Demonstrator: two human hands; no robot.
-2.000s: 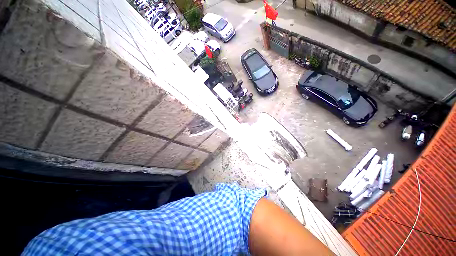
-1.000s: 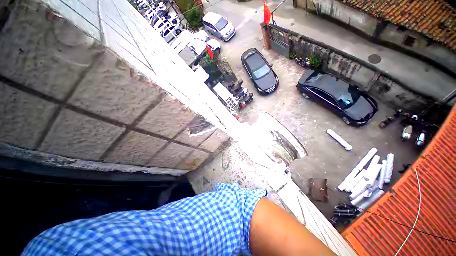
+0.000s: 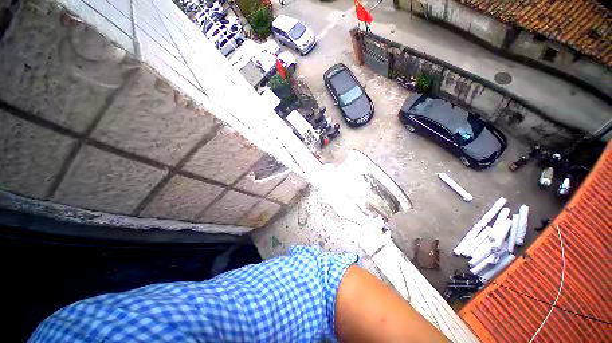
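Note:
A blue-white checked sleeve (image 3: pixel 221 301) and a bare upper arm (image 3: pixel 382 309) reach over the rough concrete ledge (image 3: pixel 295 224) at the bottom centre. The arm runs out of the picture at the bottom edge, so its hand is not seen. Neither my left hand nor my right hand is in view. No tool or held object shows. Grey tiled wall (image 3: pixel 127 144) with dark joints lies at the left, and a bright, pale outer face (image 3: pixel 416 285) drops away beyond the ledge.
Far below is a yard with dark cars (image 3: pixel 453 128), a silver car (image 3: pixel 293 35), motorbikes and a pile of white rolls (image 3: pixel 498 234). An orange corrugated roof (image 3: pixel 557 281) with a pale wire is at the lower right. The lower left is dark.
The red flag by the gate has changed shape. The arm and sleeve show almost no movement.

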